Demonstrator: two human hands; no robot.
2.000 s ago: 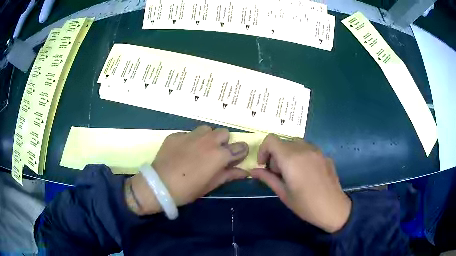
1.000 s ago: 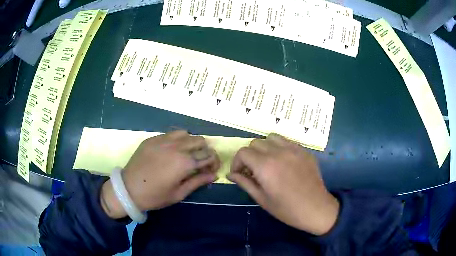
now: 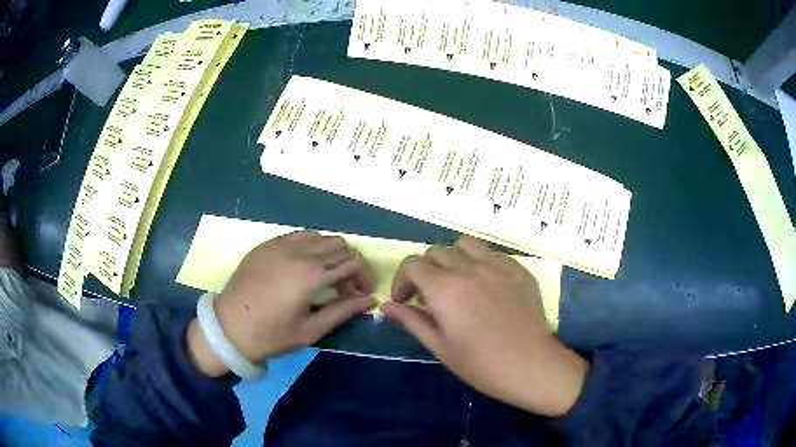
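A plain yellow backing strip lies along the near edge of the bench, with no print showing on it. My left hand, with a white bangle at the wrist, pinches the strip's near edge between thumb and fingers. My right hand pinches the same edge just to the right, the fingertips of both hands almost touching. A tiny pale bit shows below the fingertips; I cannot tell what it is. The strip's right end shows beyond my right hand.
Printed white label strips lie across the middle, and more at the back. Yellow label strips are stacked at left. A partly printed strip lies at right on the dark green mat. Another person's sleeve is at lower left.
The view has shifted, so the strips appear further right. My hands have moved left along the yellow strip, and its right end now shows. The other person's sleeve shows more at left.
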